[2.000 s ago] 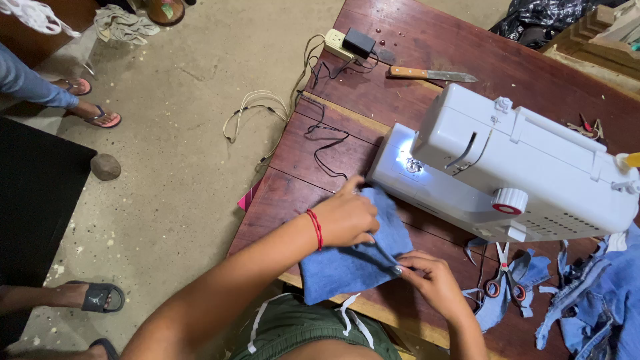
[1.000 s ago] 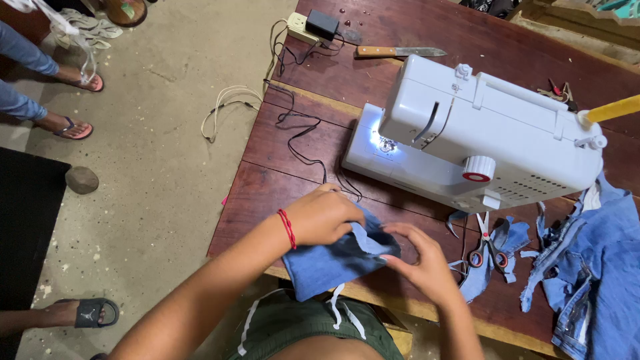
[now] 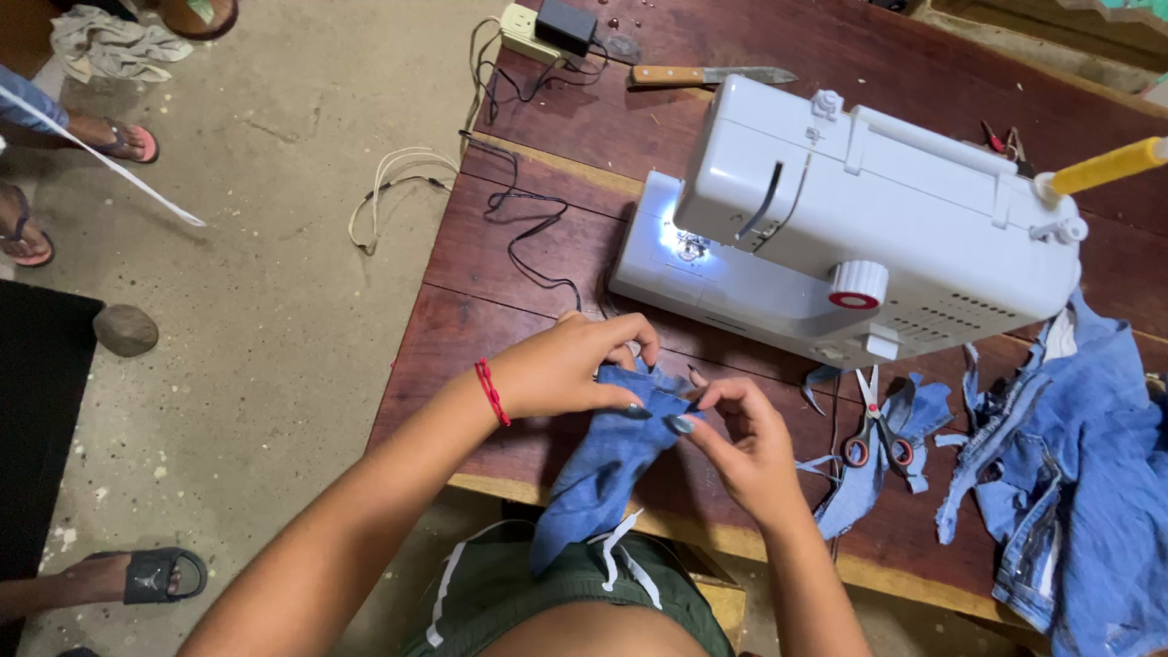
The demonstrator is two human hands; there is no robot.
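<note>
A piece of blue denim (image 3: 607, 456) hangs from both hands over the table's front edge, its lower end against the green shorts. My left hand (image 3: 584, 365), with a red cord bracelet at the wrist, pinches the top edge of the denim. At the right corner of that edge, my right hand (image 3: 744, 438) holds the cloth between thumb and fingers. Just beyond the hands stands a white sewing machine (image 3: 876, 219) with its lamp lit over the needle area. To the right of my right hand, scissors (image 3: 876, 429) with black and red handles lie on denim scraps (image 3: 853, 493).
Cut blue denim (image 3: 1104, 438) covers the table's right end. A knife (image 3: 707, 77) lies behind the machine, near a power strip (image 3: 529, 35) with an adapter. A black cord (image 3: 529, 237) crosses the wooden table (image 3: 493, 319). Other people's feet (image 3: 137, 141) are on the floor at left.
The denim lay spread flatter at the table's edge; now its top edge is lifted and the rest hangs down in folds. Both hands have shifted their hold to that top edge.
</note>
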